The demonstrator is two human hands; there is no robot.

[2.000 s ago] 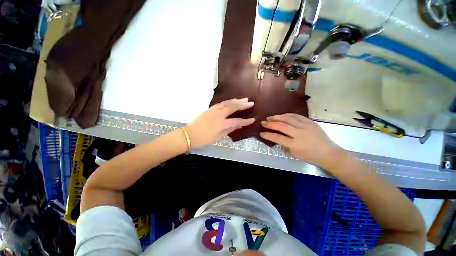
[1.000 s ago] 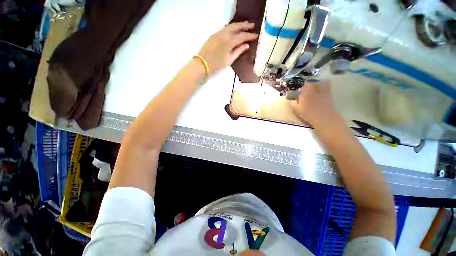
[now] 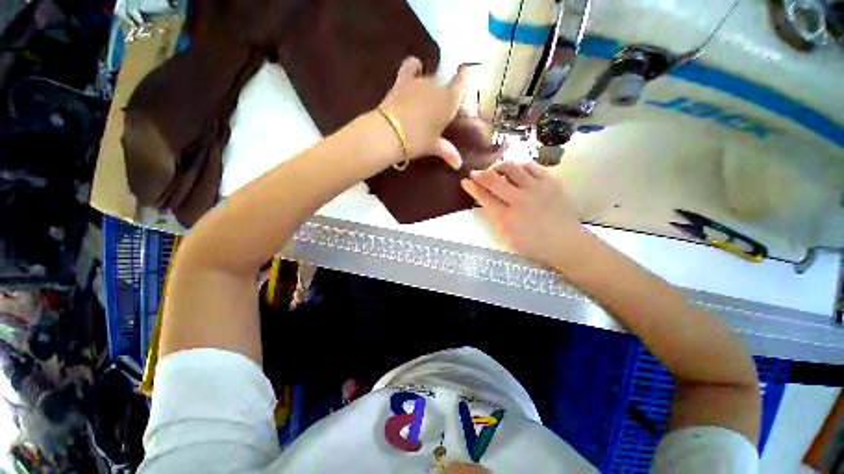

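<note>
A dark brown cloth panel (image 3: 347, 65) runs from the back left to the machine, its near corner flat on the white table. A small brown fold lies just left of the needle area. My left hand (image 3: 424, 113) lies over the panel, thumb and fingers spread, fingertips beside the fold. My right hand (image 3: 523, 199) is at the panel's right edge, in front of the presser foot (image 3: 507, 134); its fingertips touch the cloth and its thumb is hidden. The white sewing machine head (image 3: 685, 93) stands at the right. Whether the cloth lies under the foot is unclear.
A heap of brown panels (image 3: 176, 130) lies on tan cardboard (image 3: 109, 171) at the left table end. Yellow and black snips (image 3: 720, 237) lie right of my right hand. A ruler strip (image 3: 435, 264) lines the front edge. Blue crates (image 3: 639, 398) stand below the table.
A wide brown panel now stretches from the left heap to the needle area. My left hand has moved down over it. My right hand has come out from beside the machine head to the cloth edge.
</note>
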